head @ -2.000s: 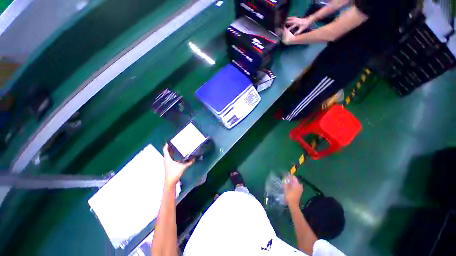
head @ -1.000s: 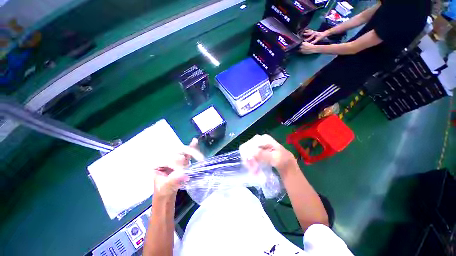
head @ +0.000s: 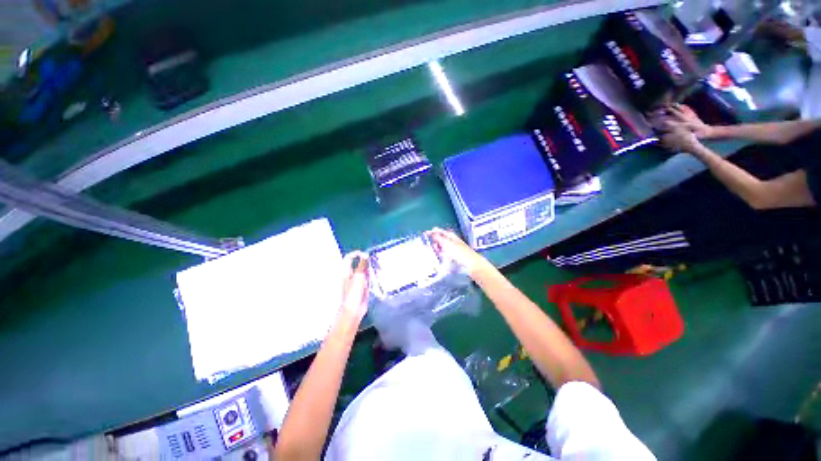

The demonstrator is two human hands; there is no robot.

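A product box with a white top face (head: 404, 266) stands near the bench's front edge. A clear shrink bag (head: 423, 302) is around its near side and hangs toward me, crinkled. My left hand (head: 356, 284) is at the box's left side, holding the bag's edge. My right hand (head: 455, 252) is at the box's right back corner, gripping the bag there. How far the film covers the box is hard to tell. The stack of shrink bags (head: 261, 302), a large white rectangle, lies just left of my left hand.
A dark box (head: 398, 167) stands behind the held box. A bench scale (head: 501, 185) is to the right, then large black cartons (head: 590, 122). A coworker's hands (head: 682, 126) touch the cartons. A red stool (head: 630, 315) is on the floor. A grey control box (head: 212, 428) is below the bench edge.
The bag, held stretched between my hands before, is now at the white-topped box. Both hands have moved forward to the box's sides. The view has turned, shifting the scale and coworker rightward.
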